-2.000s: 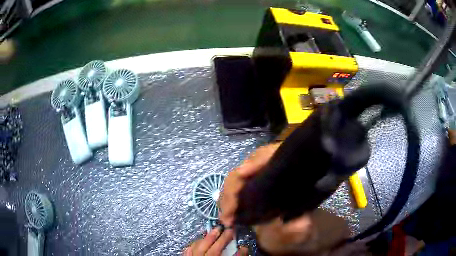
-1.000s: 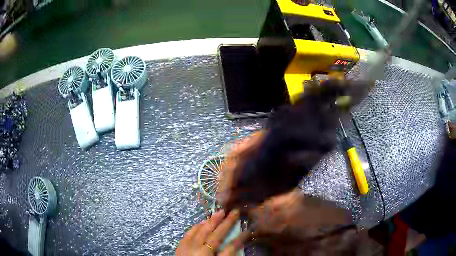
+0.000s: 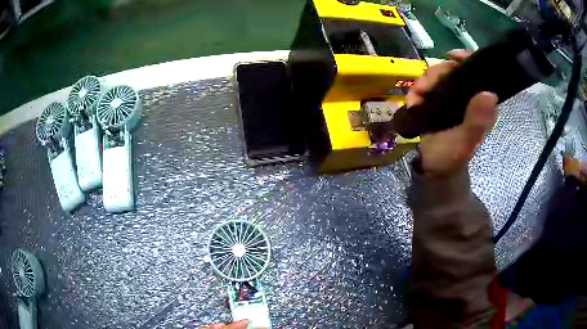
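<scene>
My right hand (image 3: 450,122) is closed around the thick black electric screwdriver (image 3: 473,83), tilted with its lower end at the metal block (image 3: 380,112) of the yellow screw feeder (image 3: 373,77). The bit tip cannot be made out clearly. A pale blue-green handheld fan (image 3: 239,250) lies in front of me, grille up, with small dark and red parts showing at its neck. My left hand (image 3: 230,325) is mostly cut off by the bottom edge, only fingertips showing at the fan's handle.
Three fans (image 3: 117,154) lie together at the left, another (image 3: 27,276) at the lower left edge. A black smartphone (image 3: 270,112) lies left of the feeder. The green conveyor (image 3: 193,29) carries fans behind. A black cord (image 3: 547,154) hangs at right, near another person's hand (image 3: 573,168).
My right hand has moved the screwdriver from over the fan up and right to the feeder. The fan's neck is uncovered. My left hand has drawn down toward the bottom edge. The view has shifted.
</scene>
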